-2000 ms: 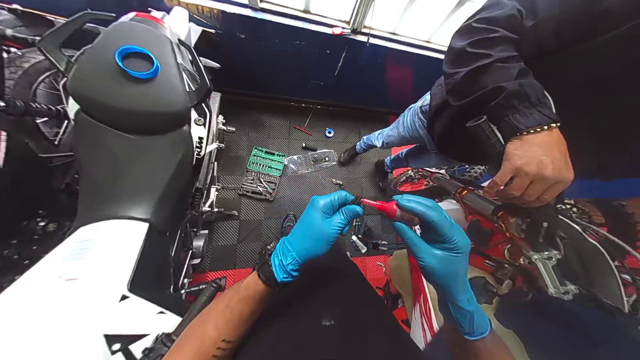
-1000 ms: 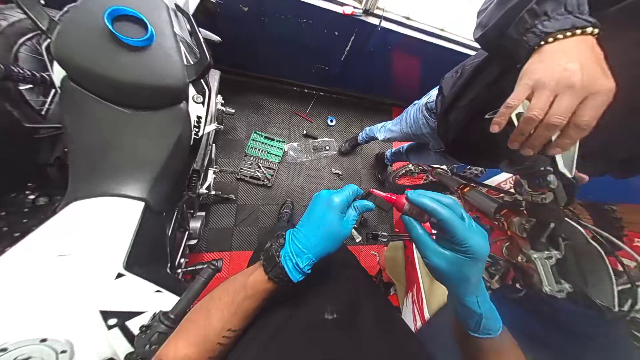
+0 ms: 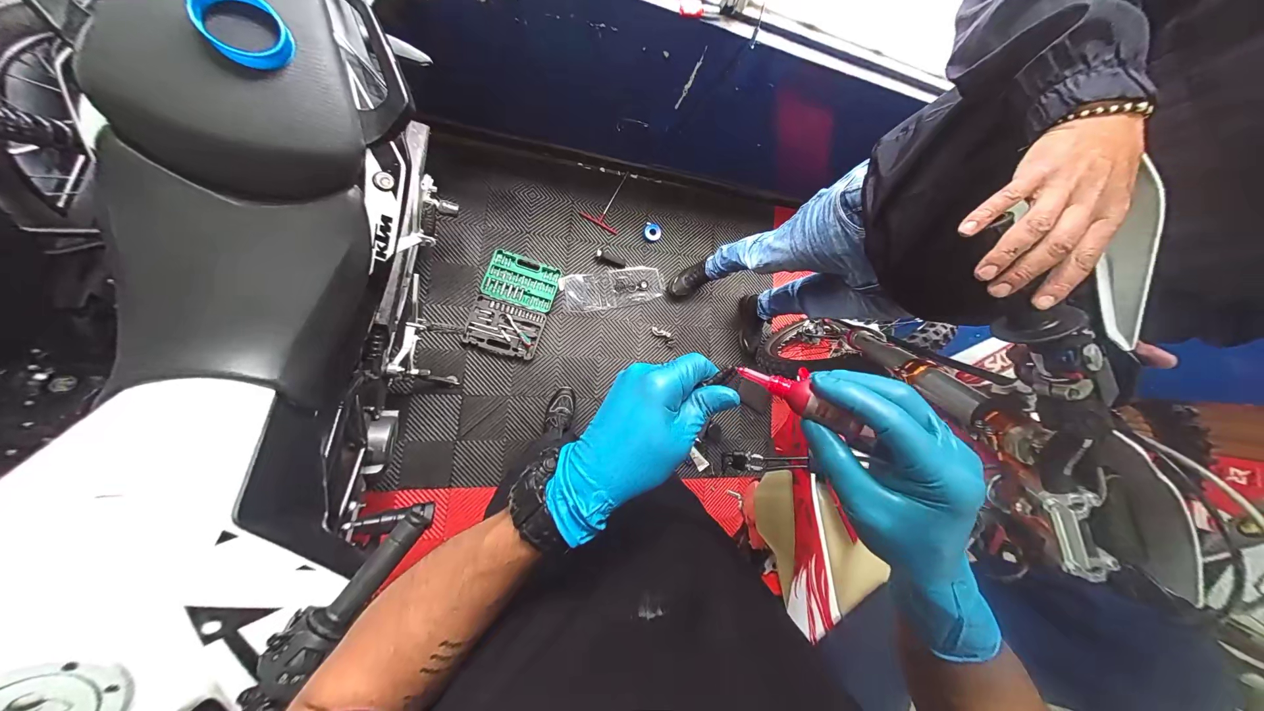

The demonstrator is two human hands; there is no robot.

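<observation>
Both my hands wear blue gloves. My left hand (image 3: 647, 430) pinches a small dark part (image 3: 727, 376) between thumb and fingertips, most of it hidden by the glove. My right hand (image 3: 904, 464) grips a small red bottle (image 3: 798, 394) with a narrow nozzle, tilted so that its tip points left at the dark part. The tip is at or very near that part; whether they touch I cannot tell.
A KTM motorcycle (image 3: 227, 237) stands at left, a blue ring (image 3: 243, 34) on its seat. An open green socket set (image 3: 520, 281), a clear plastic package (image 3: 614, 287) and a red-handled tool (image 3: 598, 223) lie on the floor. At right, a person's hand (image 3: 1071, 207) is over another motorcycle (image 3: 987, 425).
The other person's hand, lower over the motorcycle two seconds ago, has risen and its fingers have spread. My hands keep the small part and the red bottle together. The view has shifted somewhat.
</observation>
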